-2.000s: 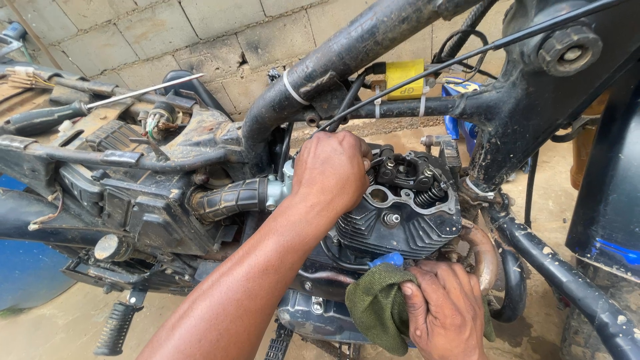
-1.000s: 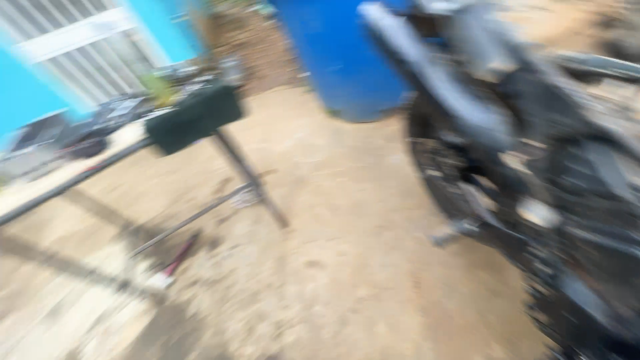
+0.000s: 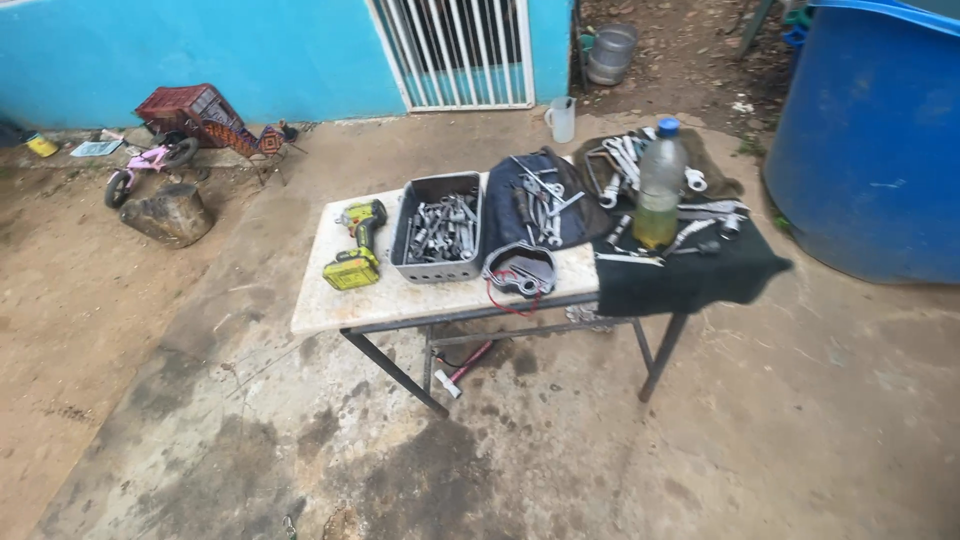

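Neither of my hands is in view. Ahead stands a table with a pale top (image 3: 442,300). A yellow-green cordless power tool (image 3: 358,244) lies at its left end, beside a metal box (image 3: 439,273) full of sockets and wrenches. A dark blue cloth (image 3: 504,206) carries several wrenches (image 3: 551,204). In front of it sits a metal engine cover (image 3: 521,268) with a red cord or gasket on it. On the right, a plastic bottle (image 3: 660,187) with a blue cap and yellowish liquid stands among tools on a dark green cloth (image 3: 675,289).
A hammer (image 3: 469,365) lies on the concrete beneath the table. To the right is a large blue tank (image 3: 870,142). Behind stand a clear jug (image 3: 562,120) and a metal container (image 3: 612,54); at left are a log stump (image 3: 169,216), a pink child's bicycle (image 3: 150,161) and a crate (image 3: 187,112).
The view has swung from the motorcycle engine to the tool table. Both hands, seen at the engine two seconds ago with the right one on a green cloth, have left the view.
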